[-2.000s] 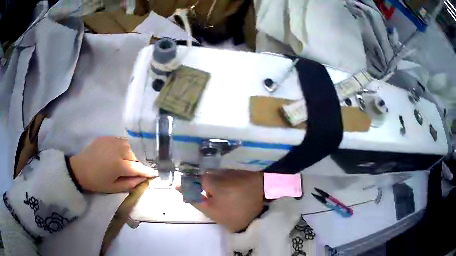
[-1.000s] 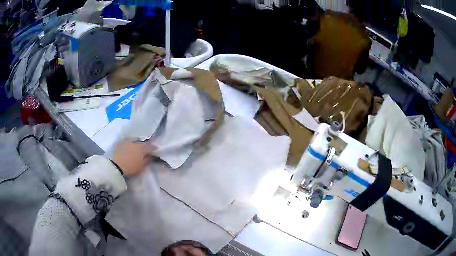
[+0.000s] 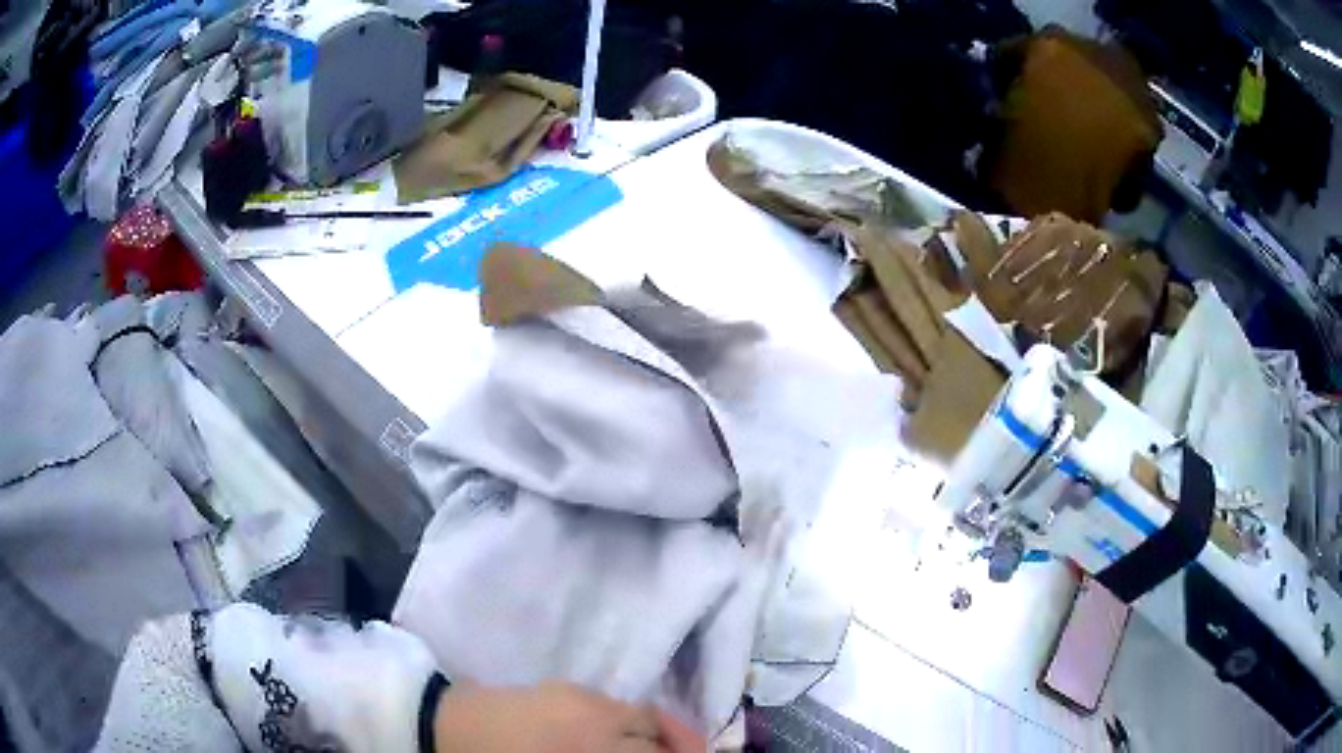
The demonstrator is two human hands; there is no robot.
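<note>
A pale grey garment panel (image 3: 589,574) lies bunched and folded in front of me, over the table's near edge, with a brown piece (image 3: 533,286) at its far end. My left hand (image 3: 567,721) is at the panel's lower edge at the bottom of the picture. It is partly cut off and its fingers are blurred, so its grip cannot be told. My right hand is not in view. The white sewing machine head (image 3: 1089,486) stands to the right of the panel, its needle area brightly lit.
A pink smartphone (image 3: 1086,643) lies beside the machine, with dark snips (image 3: 1116,733) near it. Brown panels (image 3: 942,353) lie behind the machine. Grey garments (image 3: 89,515) are heaped left of the table. Another machine (image 3: 346,96) stands at the far left.
My left hand has moved down and right, towards the near edge. The grey panel has been drawn nearer and bunched, baring the blue table label. The view has shifted.
</note>
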